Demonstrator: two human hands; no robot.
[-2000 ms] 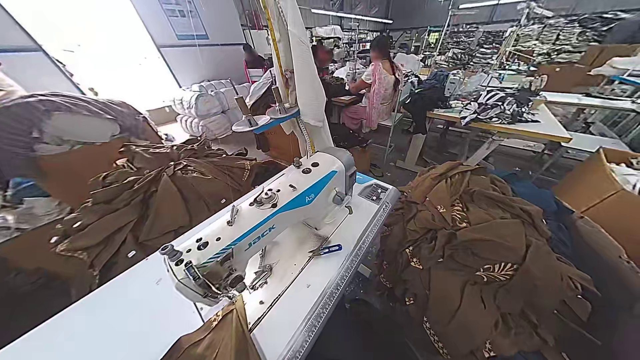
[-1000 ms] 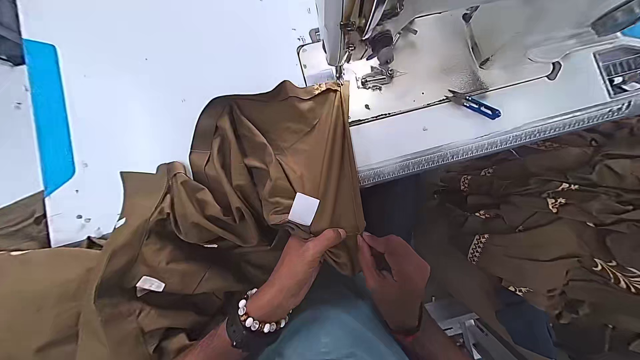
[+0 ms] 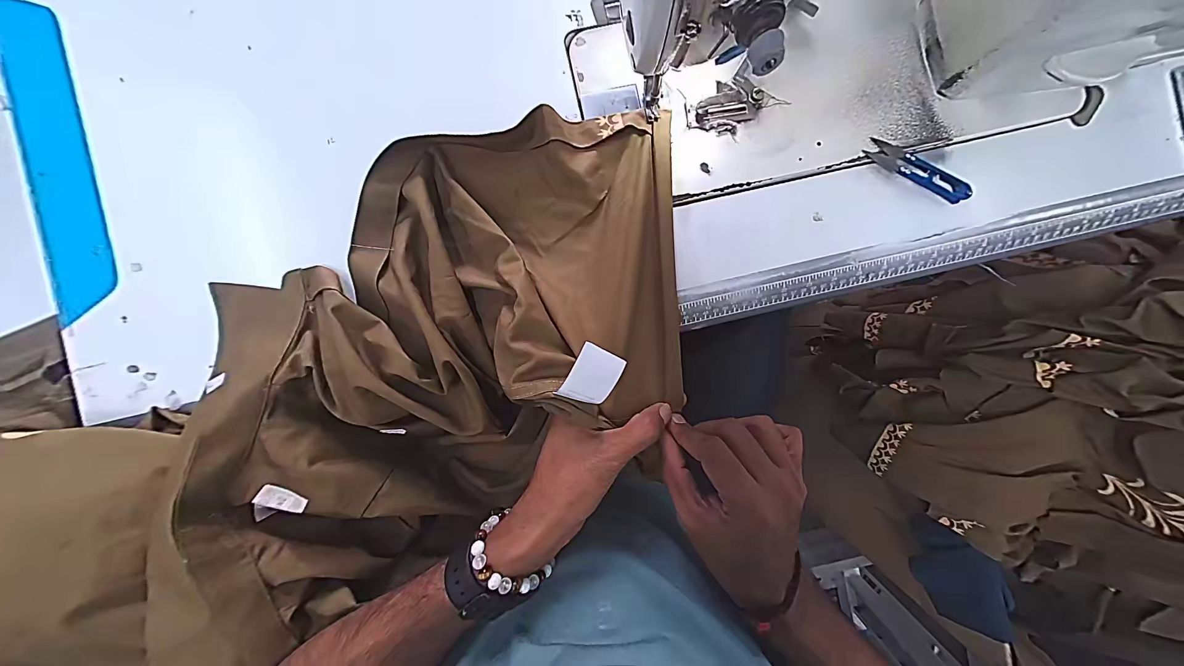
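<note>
Brown fabric of a garment (image 3: 592, 268) spreads over the sewing table and down to my lap, its upper corner under the presser foot (image 3: 653, 97) of a sewing machine. At the fabric's near edge my left hand (image 3: 583, 472) pinches the cloth between thumb and fingers; a beaded bracelet and a dark band circle that wrist. Touching it at the same edge, my right hand (image 3: 740, 490) grips the cloth with thumb and forefinger. A blank white label (image 3: 592, 372) lies on the fabric just above my left hand, and a second white tag (image 3: 278, 501) shows farther left.
Blue thread snips (image 3: 925, 176) lie on the machine bed, right of the needle. A measuring tape strip (image 3: 925, 254) runs along the table's front edge. Brown garments with gold embroidery (image 3: 999, 388) are heaped at the right, beside a metal frame (image 3: 865, 592) low down.
The view has swung down from the room to the machine and my lap. Both hands, out of view two seconds ago, hold the fabric's edge one second ago and now, in nearly the same place.
</note>
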